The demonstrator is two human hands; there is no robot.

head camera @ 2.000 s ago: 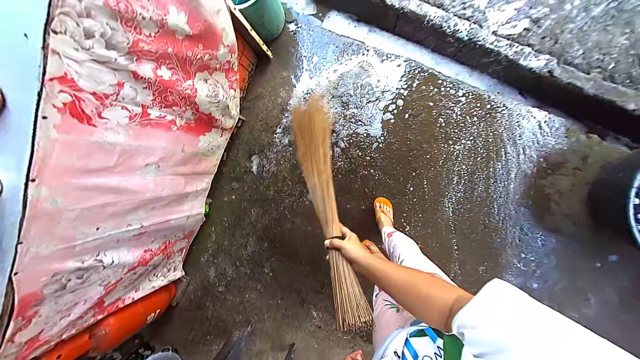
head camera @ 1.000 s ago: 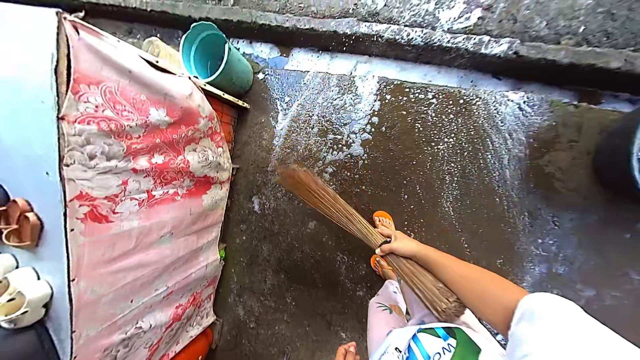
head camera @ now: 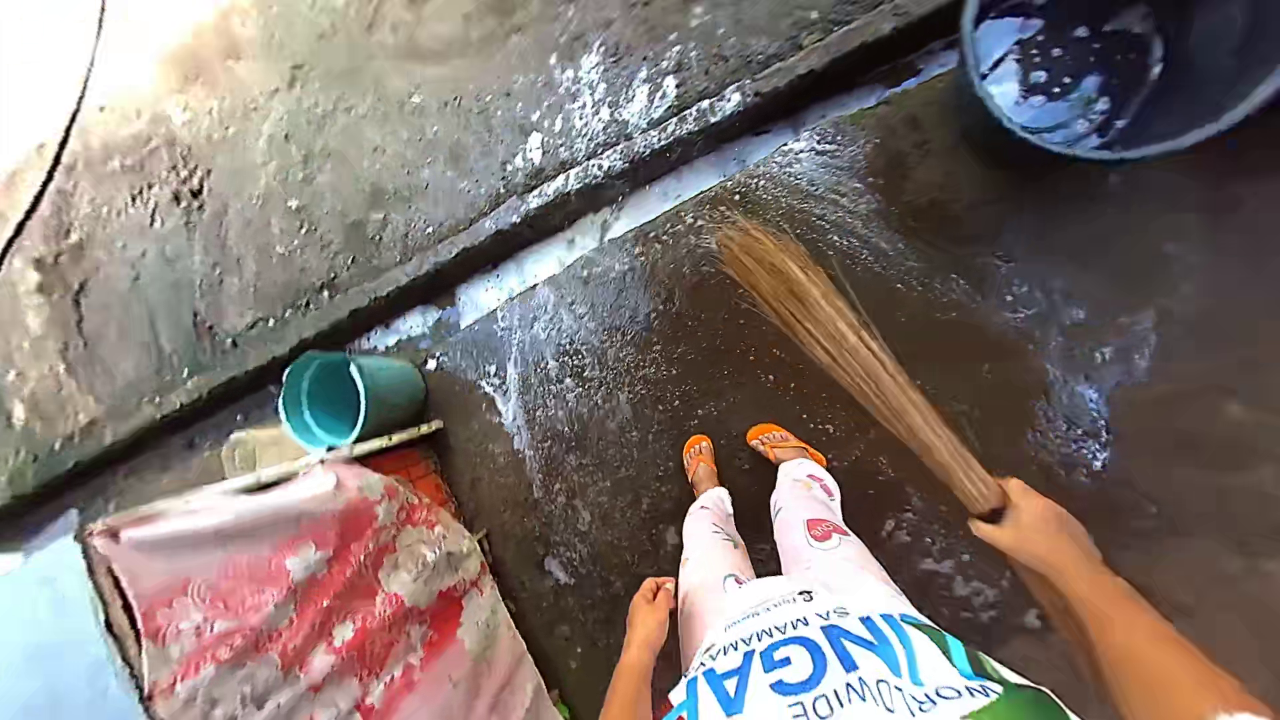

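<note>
A stick broom [head camera: 860, 360] made of thin brown bristles runs diagonally over the wet concrete floor. My right hand [head camera: 1035, 530] is closed around its bound lower part, at the right of the view, and its splayed tips point up and left toward the gutter. My left hand [head camera: 650, 612] hangs beside my left leg with its fingers curled and nothing visible in them. Soapy water [head camera: 560, 370] lies in whitish streaks on the floor ahead of my feet, which wear orange flip-flops [head camera: 785, 444].
A large dark tub [head camera: 1075, 150] of sudsy water stands at the upper right. A teal bucket [head camera: 385, 398] lies tilted by a board at the left, above a red floral cloth [head camera: 330, 600]. A narrow gutter [head camera: 600, 232] runs along a rough concrete wall [head camera: 330, 200].
The view has turned a lot to the right. The broom has swung from pointing up-left before my feet to the right side of them. My left hand has come into view.
</note>
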